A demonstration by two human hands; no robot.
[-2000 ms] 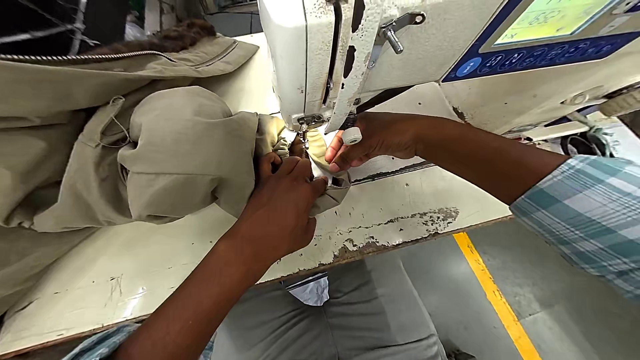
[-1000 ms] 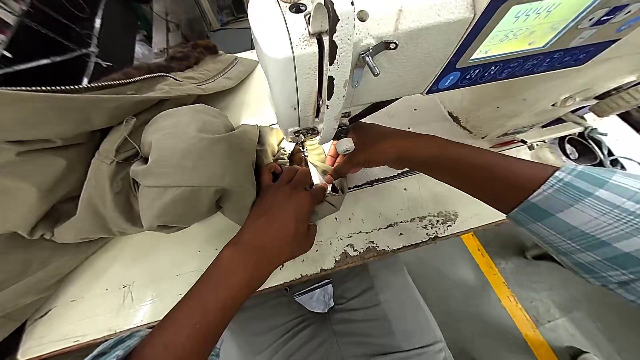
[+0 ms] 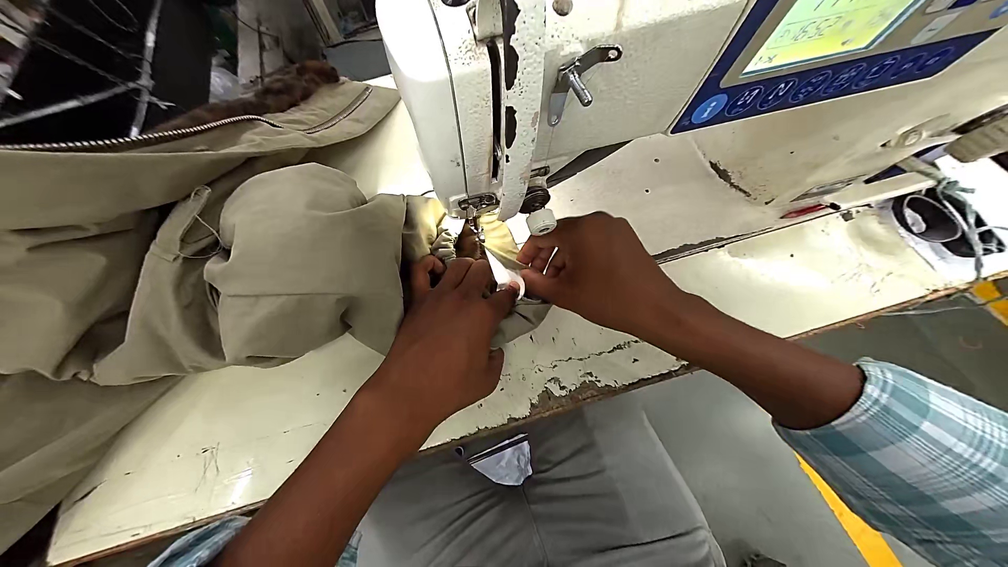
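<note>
A khaki garment [image 3: 307,268] with a metal zipper [image 3: 157,135] lies bunched left of the sewing machine's head [image 3: 441,102]. Its gathered end runs under the presser foot [image 3: 477,228], lit by the machine lamp. My left hand [image 3: 453,331] presses on this end just in front of the needle area, with fingertips on a white strip [image 3: 502,272]. My right hand [image 3: 594,268] is at the right of the foot, fingers bent and pinching at the fabric edge beside the strip; what its fingertips hold is partly hidden.
The worn edge of the sewing table [image 3: 567,394] runs in front of my lap. A control panel with a lit display [image 3: 835,39] sits on the machine at upper right. Black cord or thread items [image 3: 937,216] lie at the far right. Brown fur-like material [image 3: 276,94] lies behind the garment.
Both hands stay at the presser foot, with little plain movement. The view has shifted slightly.
</note>
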